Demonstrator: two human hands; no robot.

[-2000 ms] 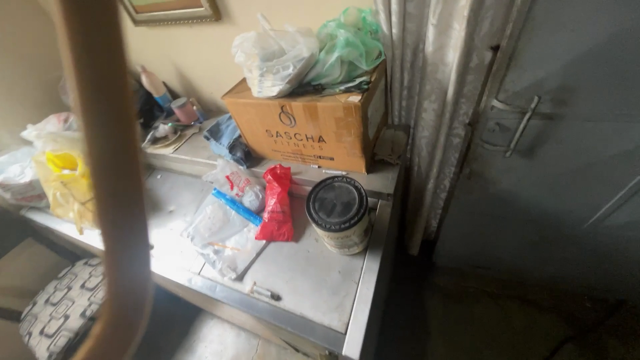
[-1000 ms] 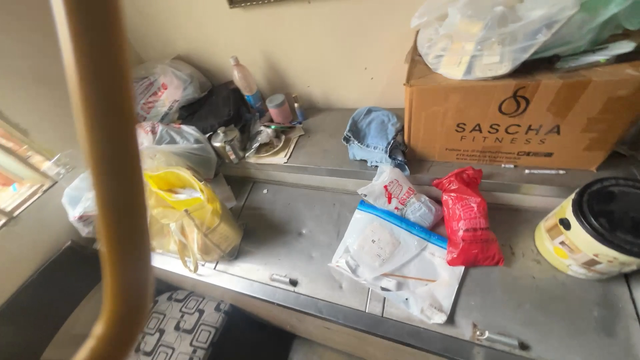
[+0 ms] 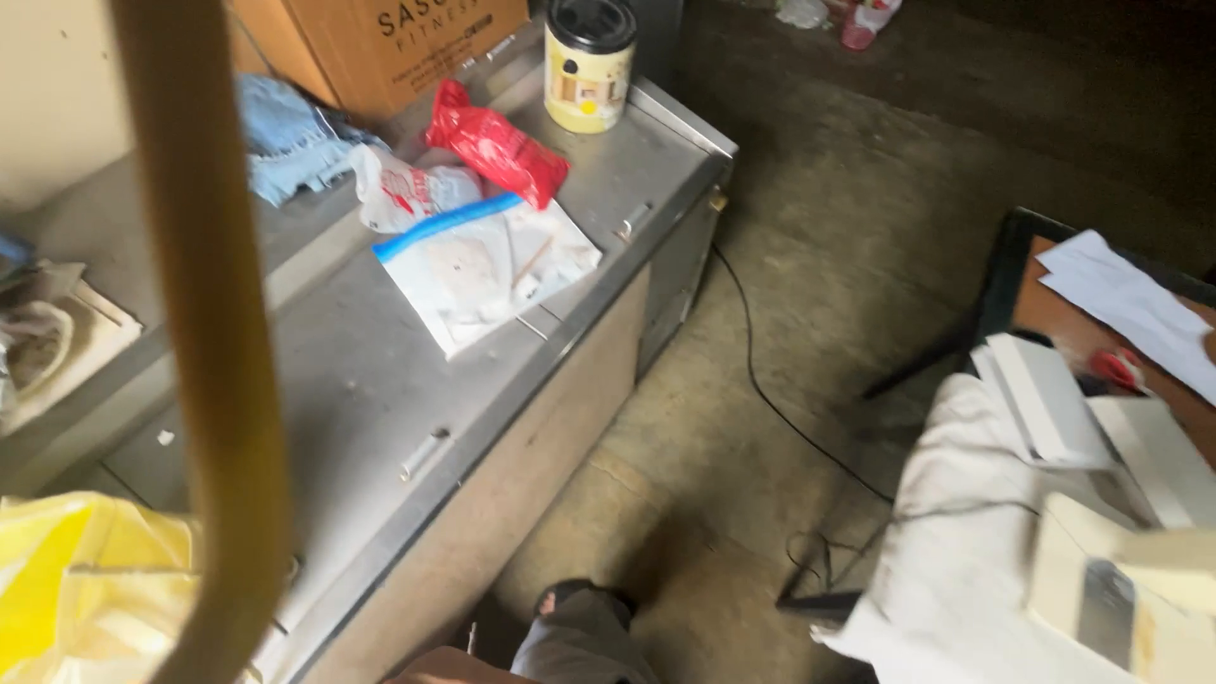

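Neither of my hands can be made out. A patch of skin shows at the bottom edge beside my trouser leg, too little to tell what part it is. On the metal counter lies a clear zip bag with a blue closure and small items inside. Touching its upper edge are a white plastic bag with red print and a red plastic package. Behind them stands a yellowish tub with a black lid. Folded denim cloth lies beside a cardboard box.
A blurred brown curved bar crosses the left side. The yellow plastic bag is at lower left. A black cable runs over the concrete floor. At right, a cream-coloured machine, white cloth and papers rest on a table.
The view has swung right and down, bringing the floor, my leg and the table at right into sight. The items on the counter have stayed in place.
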